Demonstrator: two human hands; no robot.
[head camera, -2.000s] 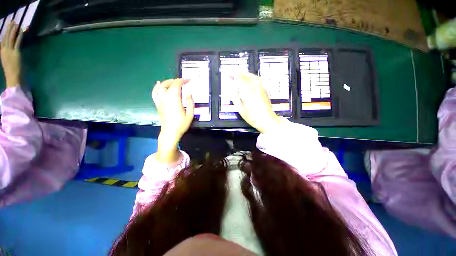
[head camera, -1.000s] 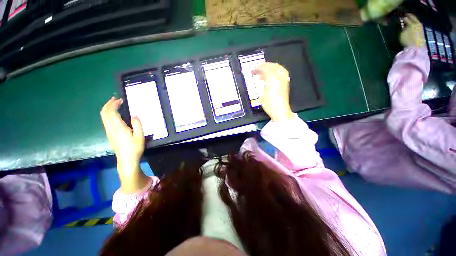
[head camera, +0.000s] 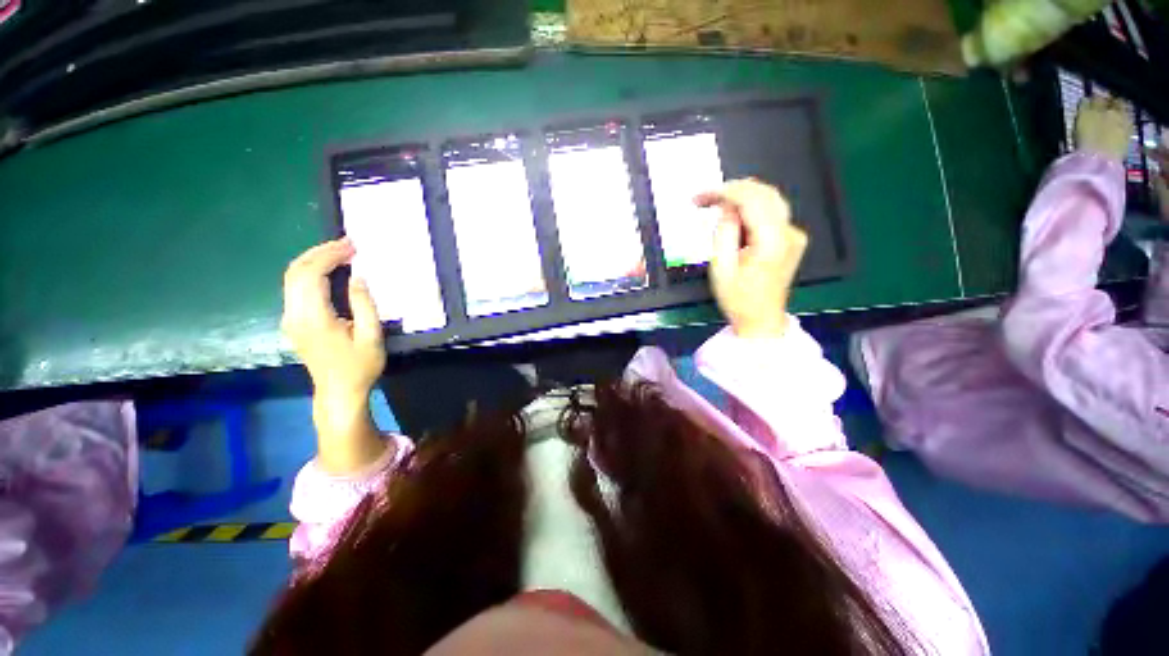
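Observation:
A long black phone tray (head camera: 823, 263) lies on the green mat, tilted slightly, its right end farther away. Several smartphones with white lit screens lie in its slots; the rightmost slot holds no phone. My right hand (head camera: 759, 246) is over the right edge of the rightmost smartphone (head camera: 683, 180), index finger at its screen, holding nothing. A small green block shows low on that screen. My left hand (head camera: 333, 314) is at the tray's left end, beside the leftmost smartphone (head camera: 391, 244), fingers apart at its left edge. The third smartphone (head camera: 592, 212) shows a small red block at its lower right corner.
Black stacked trays (head camera: 257, 58) stand at the far left. A brown board (head camera: 769, 31) lies at the far edge, with a pale green bottle or roll (head camera: 1036, 28) right of it. A neighbouring worker's hand (head camera: 1102, 128) is at lit phones at the far right.
Since one second ago, my right hand has drawn back slightly to the right of the rightmost phone. The view has shifted slightly. Since two seconds ago, it has moved from the second phone to the rightmost one.

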